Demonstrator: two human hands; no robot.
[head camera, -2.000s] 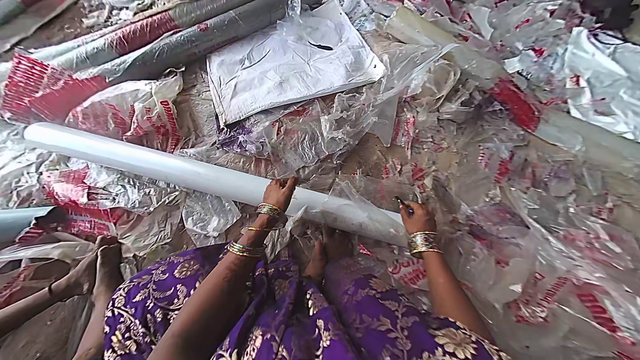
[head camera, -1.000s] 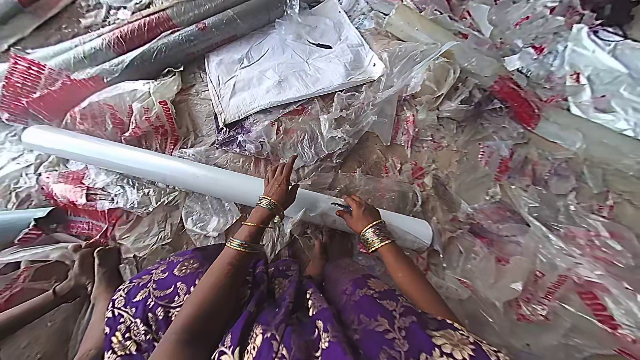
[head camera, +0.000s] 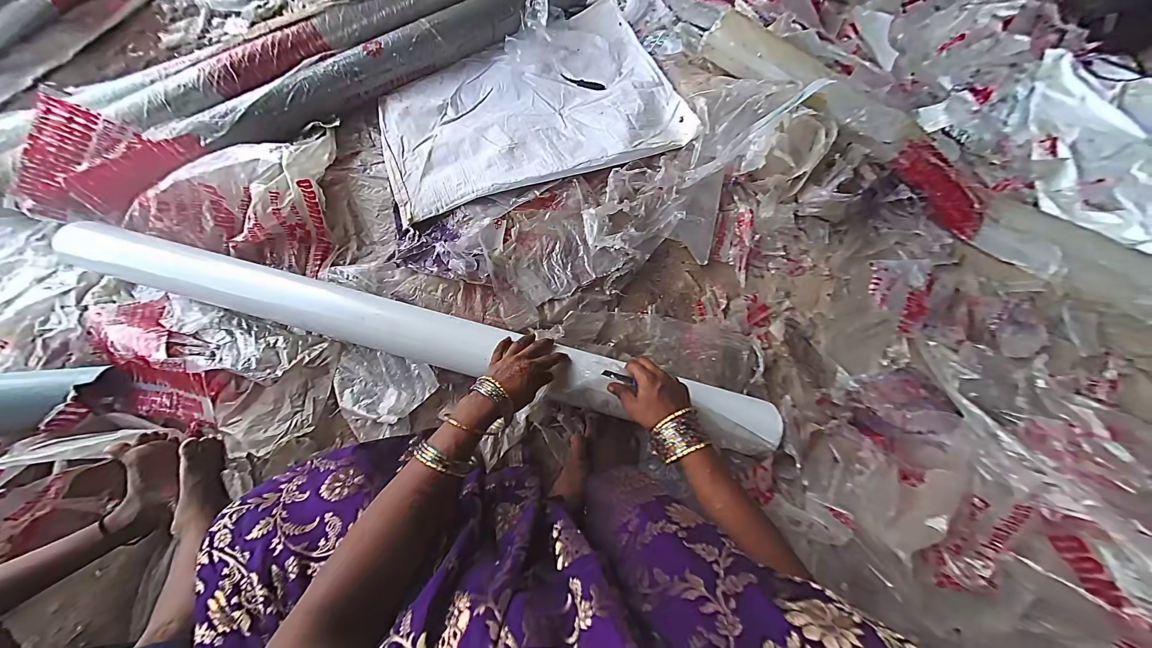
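Observation:
A long white roll (head camera: 297, 310) lies slantwise across the plastic scraps, from the upper left to the right of my knees. My left hand (head camera: 526, 367) rests on top of its middle, fingers spread. Close to its right end, my right hand (head camera: 650, 392) touches the roll with fingers curled around a small dark tool (head camera: 619, 376), of which only the tip shows; its kind cannot be told. Bangles circle both wrists. Below the roll spreads purple cloth with a gold floral pattern (head camera: 540, 576), over my legs.
Torn clear plastic film with red print (head camera: 981, 540) covers the ground. A folded white sheet (head camera: 531, 117) lies beyond the roll. Grey wrapped rolls (head camera: 351, 76) are at the upper left, a translucent roll (head camera: 1062, 234) at the right. Another person's bare feet (head camera: 148, 481) are at the lower left.
My right hand has moved left along the roll, away from its right end, which was wrapped in loose clear film two seconds ago and now shows bare. My left hand stays near the middle.

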